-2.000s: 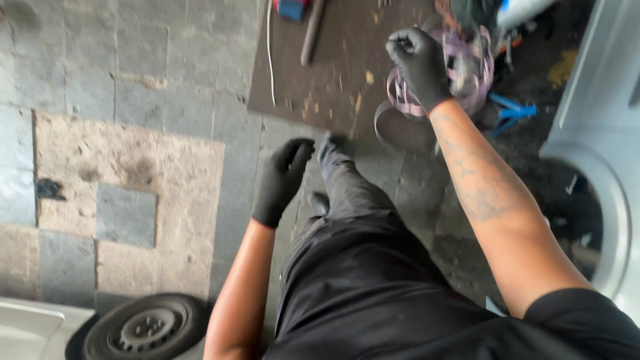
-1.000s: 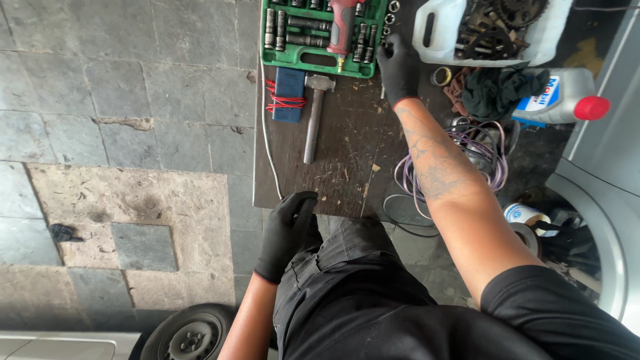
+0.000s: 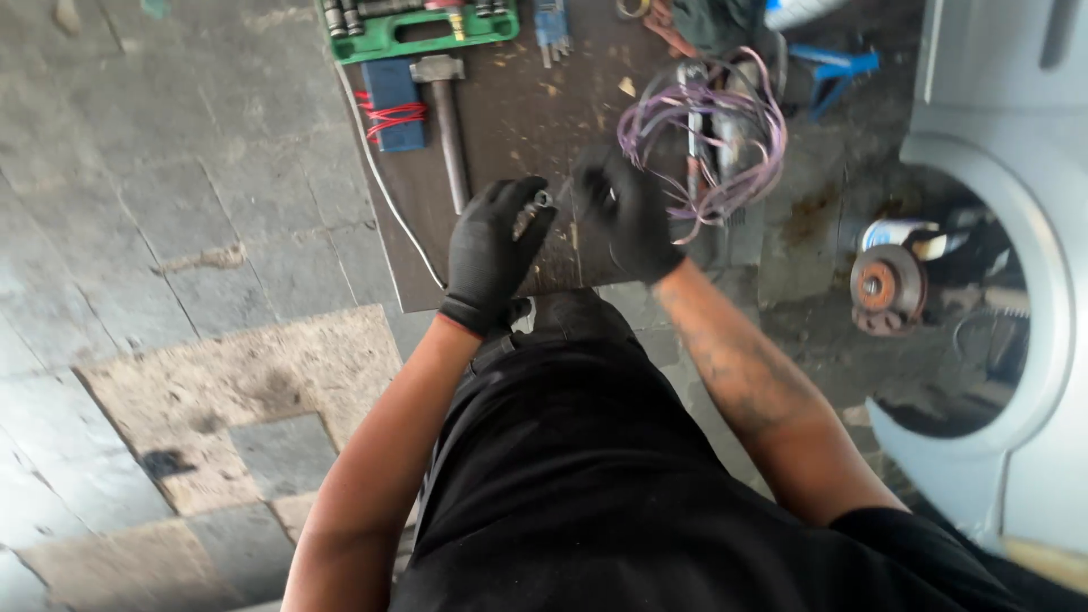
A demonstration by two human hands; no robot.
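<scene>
My left hand (image 3: 493, 246), in a black glove, holds a small round metal part (image 3: 542, 200) between thumb and fingers, over the near edge of the dark workbench (image 3: 544, 110). Just right of it is my right hand (image 3: 625, 208), also in a black glove and blurred, its fingers curled; whether something is in them I cannot tell. A hammer (image 3: 450, 136) lies beyond my left hand, beside a blue case with red cord (image 3: 395, 106). The coil of purple cable (image 3: 756, 178) lies right of my right hand.
A green socket case (image 3: 425, 38) sits at the bench's far left, with a blue tool holder (image 3: 552, 25) beside it. Dark cloth (image 3: 718, 25) and a blue stand (image 3: 829, 68) are at the upper right. The car's wheel arch (image 3: 1050, 280) and a brake disc (image 3: 888, 289) are at the right.
My right hand has come back from beside the green case to near my left hand. My left hand, over the bench edge, now shows a small metal part in its fingers.
</scene>
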